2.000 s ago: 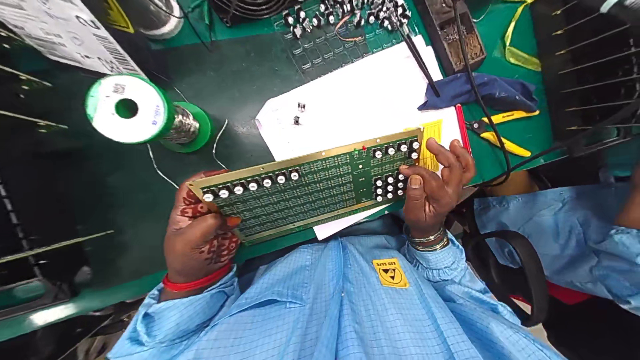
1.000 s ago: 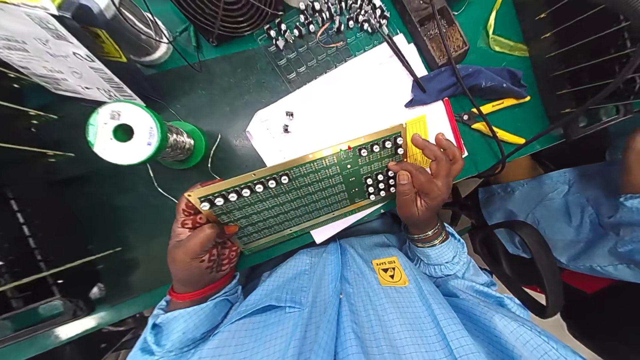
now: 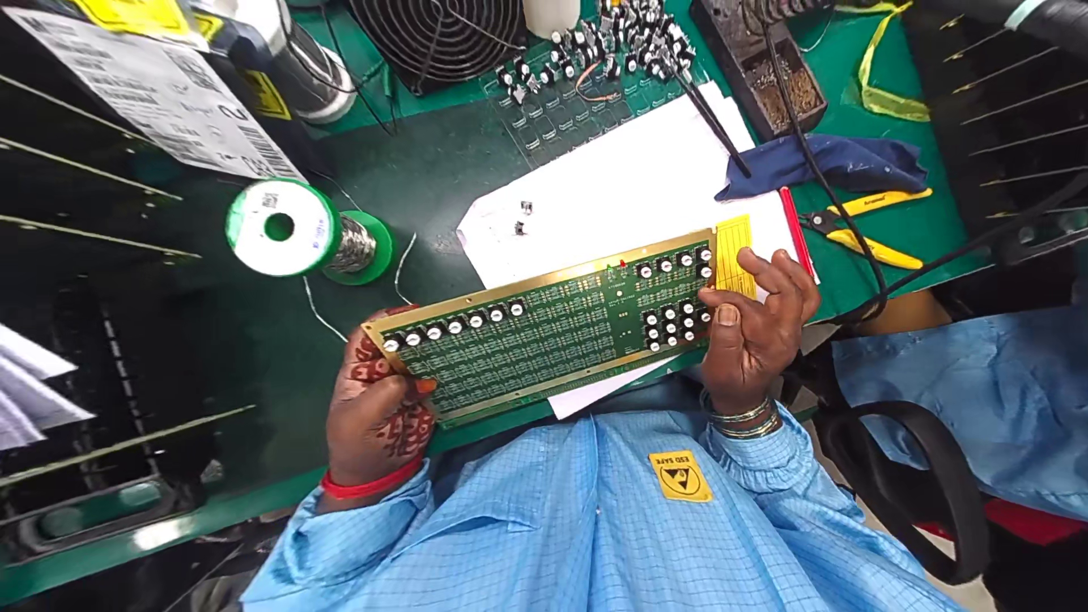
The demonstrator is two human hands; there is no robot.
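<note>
A long green circuit board [image 3: 544,331] with gold edges is held above the bench, tilted up to the right. My left hand [image 3: 378,412] grips its left end, thumb on the face. At the right end, my right hand [image 3: 752,331] holds it with thumb and index finger by a block of black-and-white round components [image 3: 671,325]; its other fingers are spread. A row of similar components [image 3: 455,326] runs along the upper left of the board. A small red part [image 3: 622,263] stands near the top edge. Two loose components [image 3: 523,218] lie on white paper [image 3: 595,195] behind the board.
A solder wire spool [image 3: 280,228] stands at the left. Behind are a fan [image 3: 438,38], a clear tray [image 3: 552,119] with many components, black tweezers [image 3: 714,127] and a metal box [image 3: 778,89]. Blue cloth [image 3: 824,163] and yellow-handled cutters [image 3: 875,225] lie right. Another person's blue sleeve [image 3: 977,391] is beside me.
My right thumb and fingers have shifted slightly at the board's right end. Both hands keep hold of the board. The view has moved somewhat.
</note>
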